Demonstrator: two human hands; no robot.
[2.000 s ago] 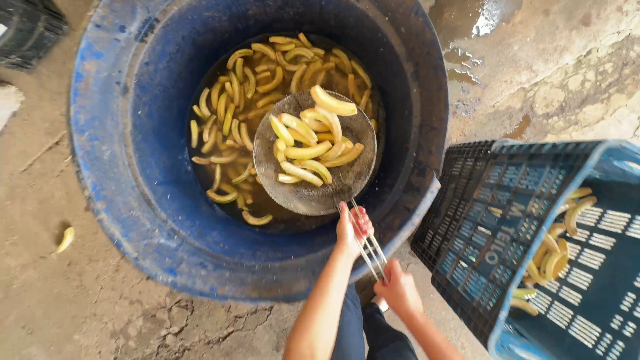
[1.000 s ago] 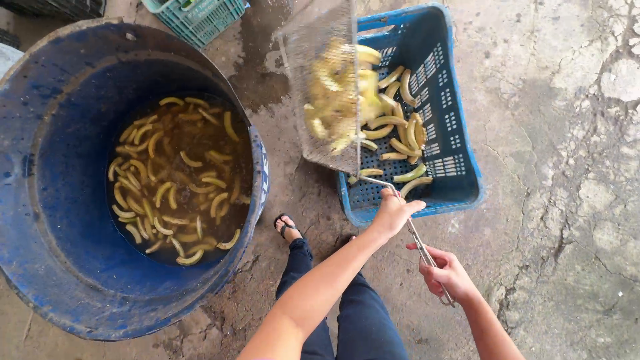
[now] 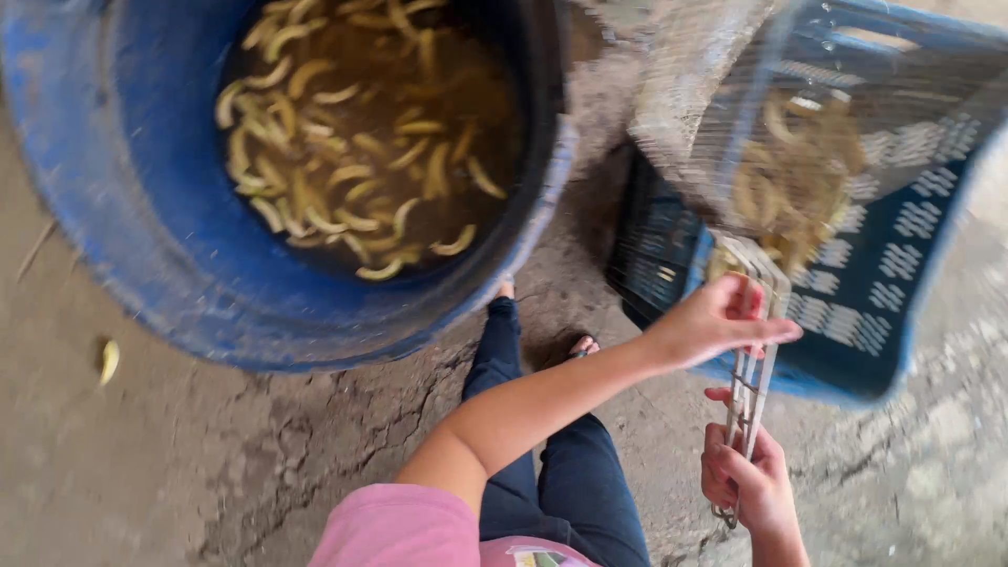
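My left hand (image 3: 720,319) holds the upper part of the metal handle (image 3: 752,386) of a skimmer, near its mesh. Lower down, my right hand (image 3: 744,476) grips the handle close to its looped end. The skimmer's mesh (image 3: 689,102), blurred by motion, is over the blue plastic crate (image 3: 906,346). Yellow-green peeled bananas (image 3: 787,173) show blurred in the crate, partly behind the mesh. To the left, a large blue plastic barrel (image 3: 150,181) holds brown liquid with many peeled bananas (image 3: 339,173) in it.
A dark crate edge (image 3: 661,236) shows under or beside the blue crate. One banana piece (image 3: 109,361) lies on the cracked concrete floor (image 3: 260,465) at the left. My legs and feet are between barrel and crate.
Two seconds ago the skimmer was over the barrel, loaded with bananas; one second ago it was tilted over the crate with bananas on it. Both hands have kept hold of the handle.
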